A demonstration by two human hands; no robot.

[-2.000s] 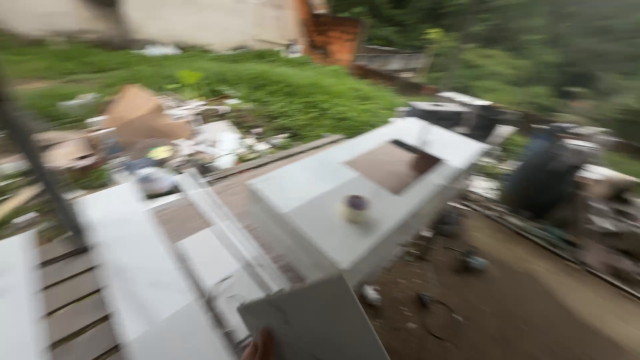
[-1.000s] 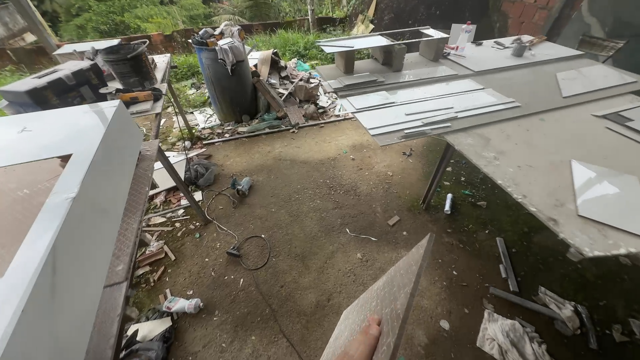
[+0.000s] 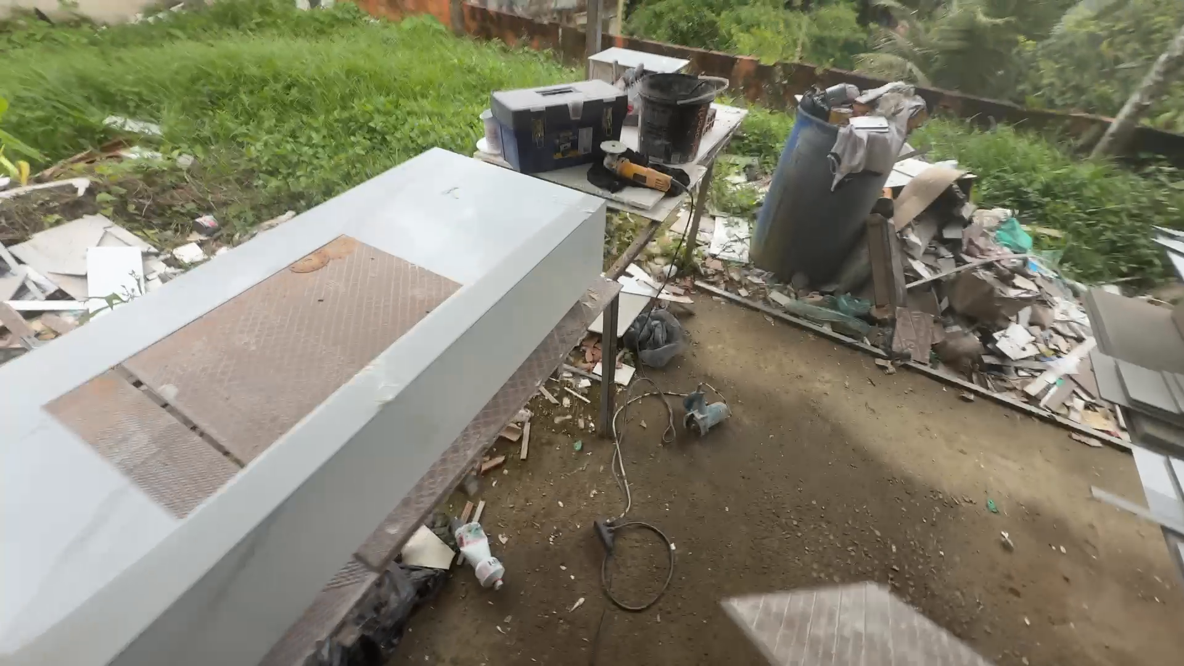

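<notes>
Neither my left hand nor my right hand is in view. A tile piece [image 3: 856, 631] with a ribbed back juts up from the bottom edge, right of centre; whatever supports it is out of the frame. On the left stands a long white tile-faced frame [image 3: 370, 407] with a rectangular opening, through which a brown textured surface [image 3: 296, 342] shows. Past its far end, an angle grinder [image 3: 640, 173] lies on a small worktable [image 3: 721, 129], beside a toolbox [image 3: 560, 125] and a black bucket [image 3: 673, 116].
On the dirt floor lie a power tool [image 3: 705, 413], a looped cable [image 3: 638, 566] and a plastic bottle [image 3: 478, 555]. A blue barrel [image 3: 814, 199] stands by a rubble heap [image 3: 980, 296]. Stacked tile pieces [image 3: 1142, 342] reach in at the right edge.
The view has swung widely, first right, then back left. A hand gripping the tile piece showed one second ago; now only part of the piece is visible, without the hand.
</notes>
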